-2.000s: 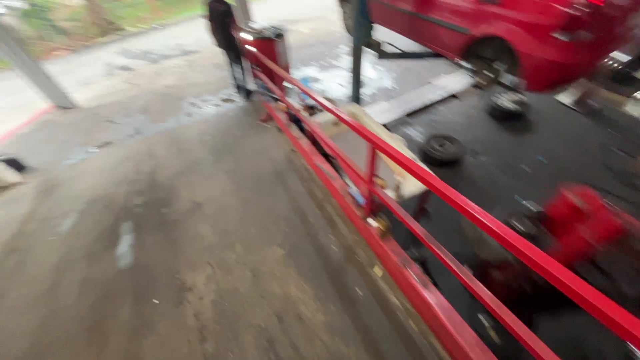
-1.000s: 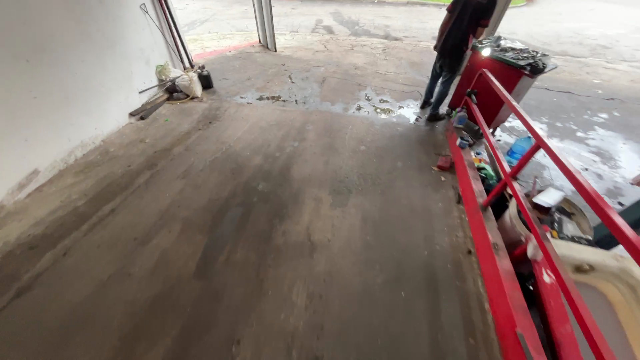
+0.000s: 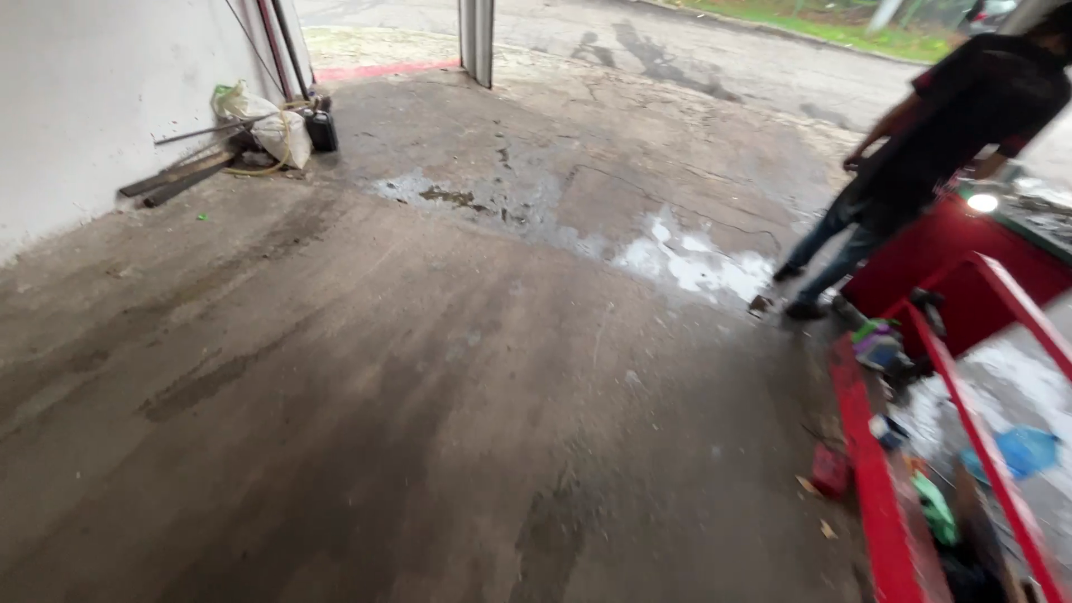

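Observation:
Neither my left hand nor my right hand shows in the head view. Stained concrete floor [image 3: 469, 360] fills most of the picture. At the upper right a person [image 3: 946, 134] in a dark shirt and jeans stands with their back to me, beside a red cabinet [image 3: 946, 260] whose top is covered with items too blurred to name. A red metal railing [image 3: 963, 402] runs down the right side from near the cabinet.
A small red object [image 3: 830, 469] lies by the red base beam [image 3: 871, 469]; a blue plastic bottle [image 3: 1017, 452] is beyond the railing. Puddles [image 3: 695, 255] cross the floor ahead. White sacks [image 3: 280, 134], bars and a black container [image 3: 322, 130] lie against the left wall [image 3: 100, 100].
The view has swung left from the red car and loose wheels seen earlier, and the standing person and red cabinet now appear nearer.

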